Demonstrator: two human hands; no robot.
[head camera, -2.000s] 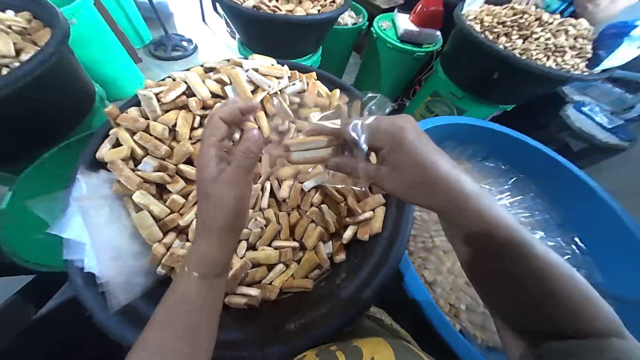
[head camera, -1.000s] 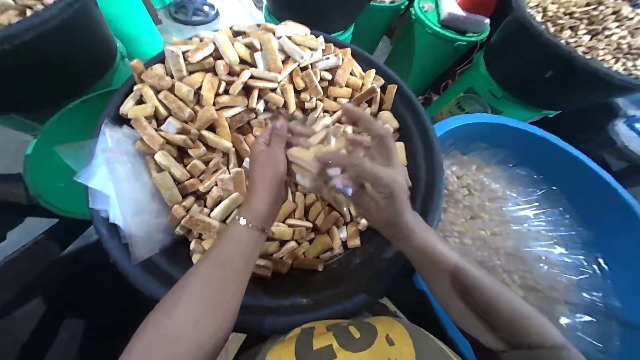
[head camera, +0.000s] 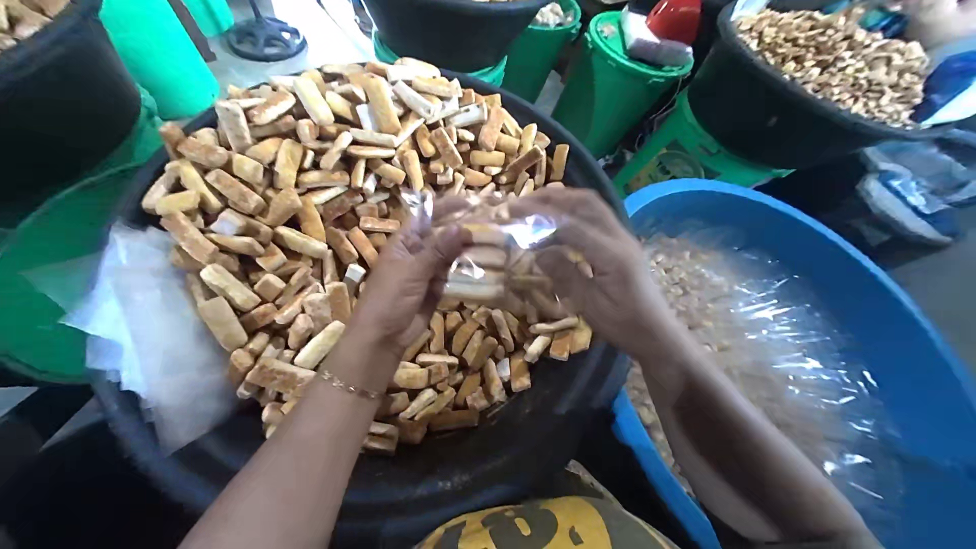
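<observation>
Above a heap of baked biscuit sticks (head camera: 297, 244) in a round black tub (head camera: 457, 480), my two hands are at a clear plastic bag (head camera: 480, 267) with several sticks inside. My left hand (head camera: 412, 274) grips the bag's left side between thumb and fingers. On the right side, my right hand (head camera: 595, 259) is blurred; its fingers are bent around the bag's edge and top, and their exact hold is unclear. A stack of flat clear plastic bags (head camera: 152, 335) lies over the tub's left rim.
To the right stands a blue tub (head camera: 900, 305) holding filled clear bags (head camera: 747, 335). Behind are green buckets (head camera: 610, 84) and a black tub of small snack pieces (head camera: 831, 61). Another black tub (head camera: 61, 107) stands at the upper left, near a green tub (head camera: 46, 290).
One second ago my hands were over the heap with fingers spread and blurred; now they are close together at a bag with sticks inside. The view has shifted slightly.
</observation>
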